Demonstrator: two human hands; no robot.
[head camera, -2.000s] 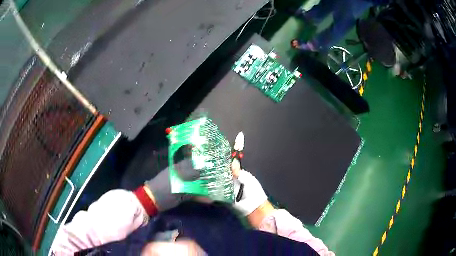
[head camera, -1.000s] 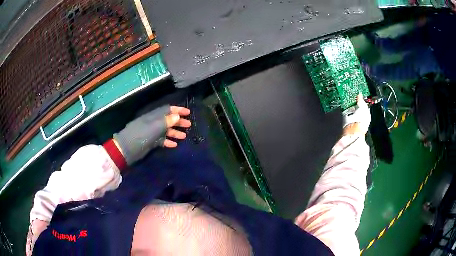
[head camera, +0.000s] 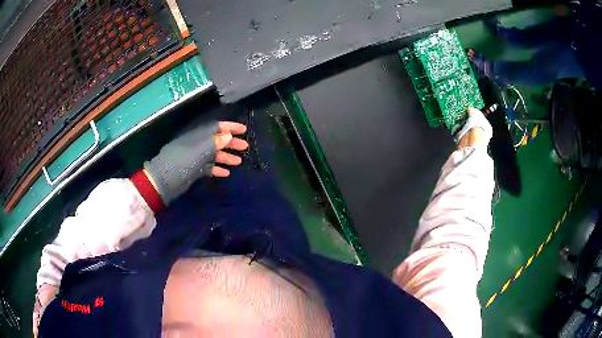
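A green circuit board (head camera: 450, 72) with dense silvery dots is at the far end of the black mat, over or beside another green board (head camera: 414, 82). My right hand (head camera: 473, 125), in a white glove, grips its near corner. A small reddish part, perhaps of the cutters (head camera: 492, 109), shows beside this hand; the rest is hidden. My left hand (head camera: 198, 153), in a grey fingerless glove, is held out over my lap, fingers apart and empty.
The black mat (head camera: 369, 152) lies on stacked boards with green edges (head camera: 323, 175). A dark bench top (head camera: 297, 39) crosses the top. The reddish grating (head camera: 99, 49) is at upper left. A wheel (head camera: 513, 109) stands at right.
The board moved from above my lap to the far end of the mat, where my right arm now reaches. My left hand let go of it and moved left.
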